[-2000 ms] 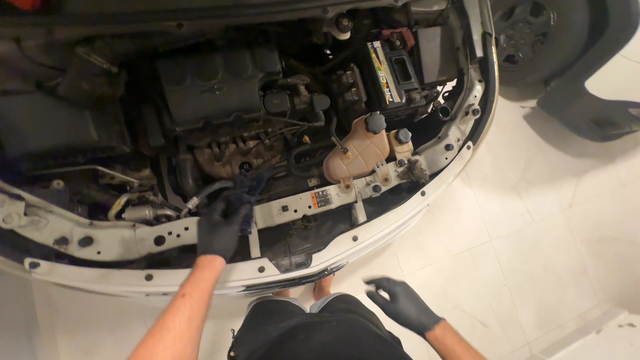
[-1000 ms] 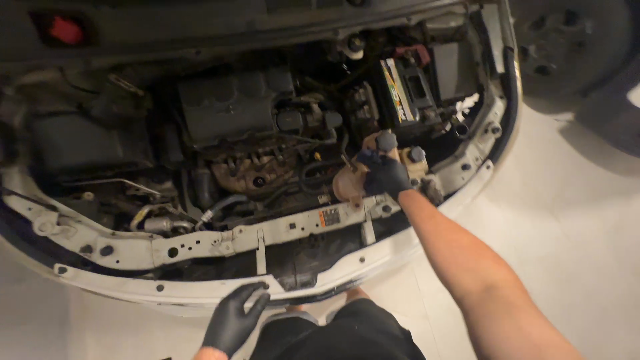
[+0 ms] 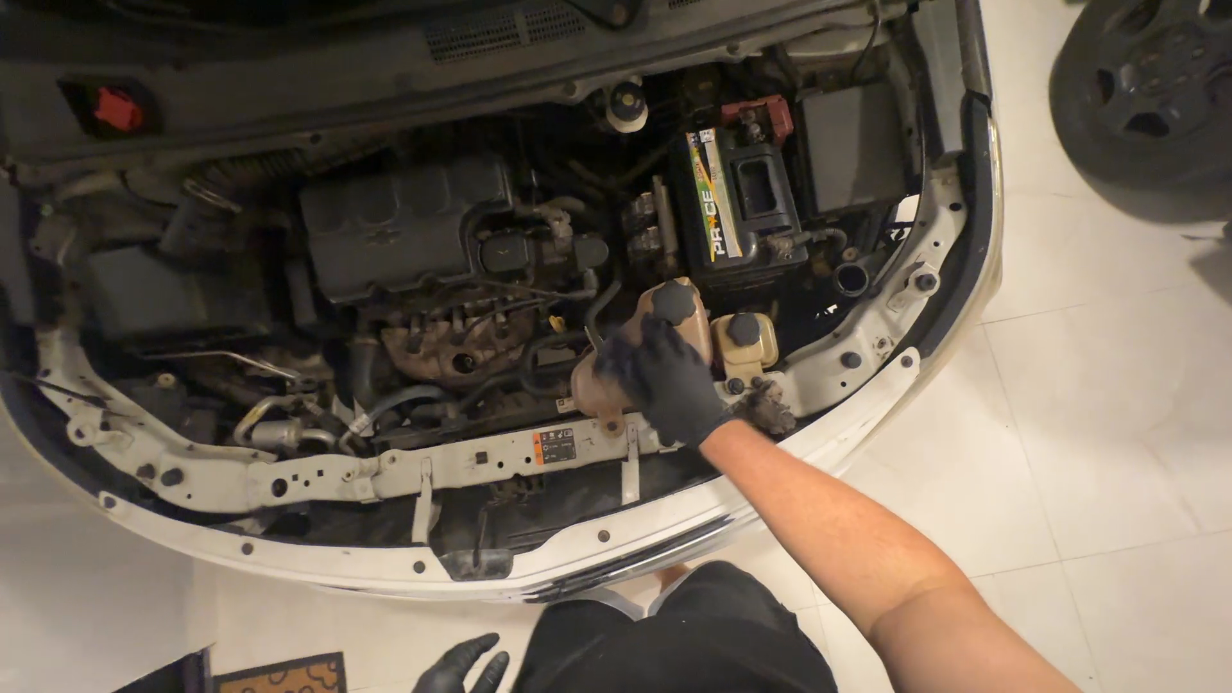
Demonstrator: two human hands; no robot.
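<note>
My right hand [image 3: 674, 380], in a black glove, lies on the brownish plastic coolant expansion tank [image 3: 602, 390], just below its black cap [image 3: 673, 302]. What looks like a dark blue cloth [image 3: 617, 358] is bunched under its fingers, which are partly hidden. Right of the tank is a smaller yellowish fluid reservoir [image 3: 749, 348] with a black cap. My left hand [image 3: 464, 666], also gloved in black, hangs near the bottom edge with its fingers apart, holding nothing; the frame cuts it off.
The car battery [image 3: 765, 192] stands behind the tank, and the engine cover [image 3: 399, 226] is further left. A pale metal crossmember [image 3: 510, 457] and the white front bumper [image 3: 674, 510] run along the front. A wheel [image 3: 1145, 106] lies at upper right, a patterned mat [image 3: 289, 677] at lower left.
Two seconds ago my left hand was over the crossmember with the blue cloth; it is now down by my legs. My right hand has gone from beside my legs to the tank.
</note>
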